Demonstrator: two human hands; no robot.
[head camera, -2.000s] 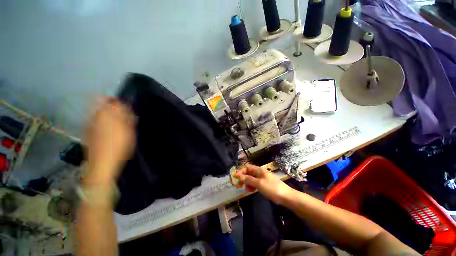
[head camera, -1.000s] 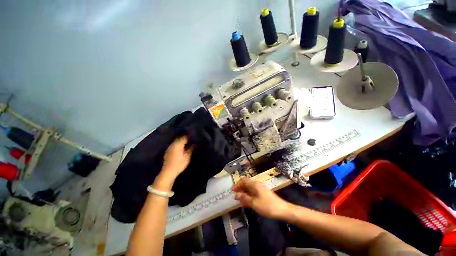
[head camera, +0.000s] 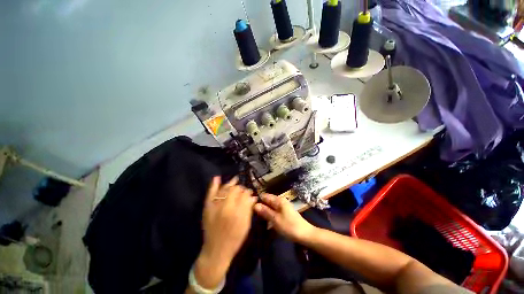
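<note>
Black fabric (head camera: 155, 212) lies in a wide heap left of the cream-grey overlock machine (head camera: 270, 109) and hangs over the table's front edge. My left hand (head camera: 228, 212) rests on the fabric with its fingers pressed down near the needle area (head camera: 250, 166). My right hand (head camera: 280, 215) is beside it, thumb and fingertips at the fabric's edge in front of the machine. The two hands' fingertips nearly meet. The presser foot is too dark and small to make out.
Lint (head camera: 310, 189) hangs at the table edge. A smartphone (head camera: 343, 113) and a round disc (head camera: 394, 94) lie right of the machine, thread cones (head camera: 359, 41) behind. A red basket (head camera: 425, 229) with black pieces is lower right, purple fabric (head camera: 454, 86) upper right. Another machine stands left.
My left hand has moved right and down across the fabric to the needle area, beside my right hand. The fabric has spread toward me over the table edge. The camera view has shifted.
</note>
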